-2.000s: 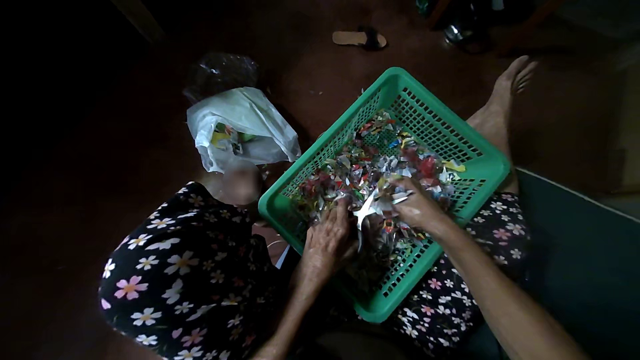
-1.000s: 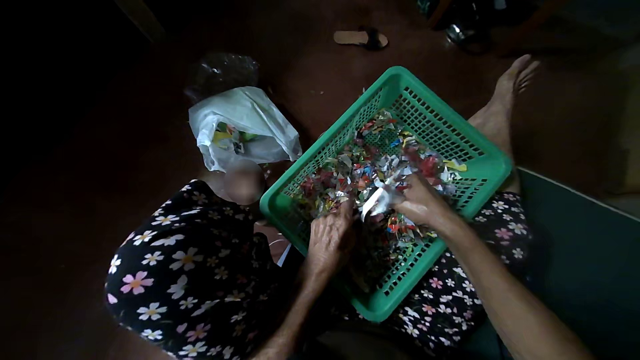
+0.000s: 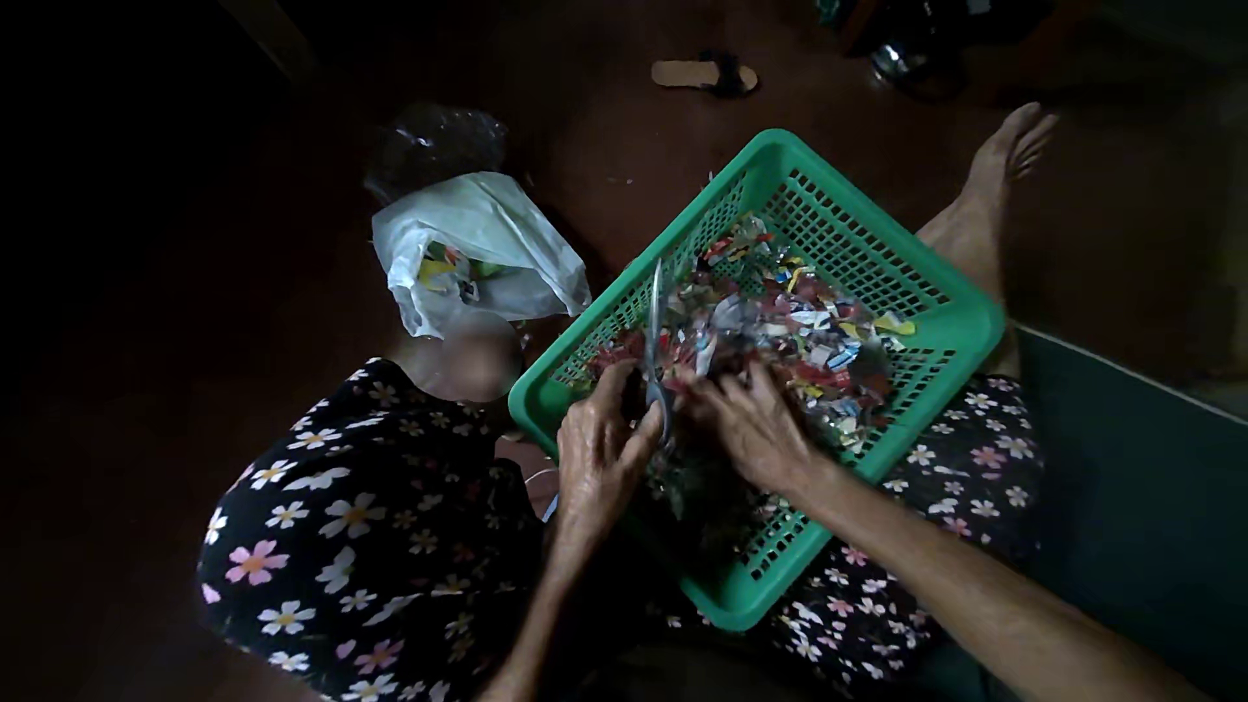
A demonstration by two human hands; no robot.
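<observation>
A green plastic basket (image 3: 882, 229) with perforated walls lies tilted across my lap, holding many small cut scraps (image 3: 824, 336) of coloured wrapper. My left hand (image 3: 600, 439) is over its left part with fingers closed on the handles of a pair of scissors (image 3: 654, 327), whose blades point away from me. Close beside it, my right hand (image 3: 751, 414) reaches down into the scraps, slightly blurred, with its fingers bent and apart. Whether a scrap is between its fingertips cannot be made out.
A white plastic bag (image 3: 487, 210) with coloured wrappers inside lies on the floor at the left, a clear plastic bag (image 3: 444, 141) behind it. One sandal (image 3: 702, 75) is farther off. My bare foot (image 3: 1004, 151) extends past the basket's right side. Dark objects stand at the upper right.
The white piece that was between my hands earlier is no longer seen there. My right hand has lowered into the scraps, and the scissors in my left hand now show clearly.
</observation>
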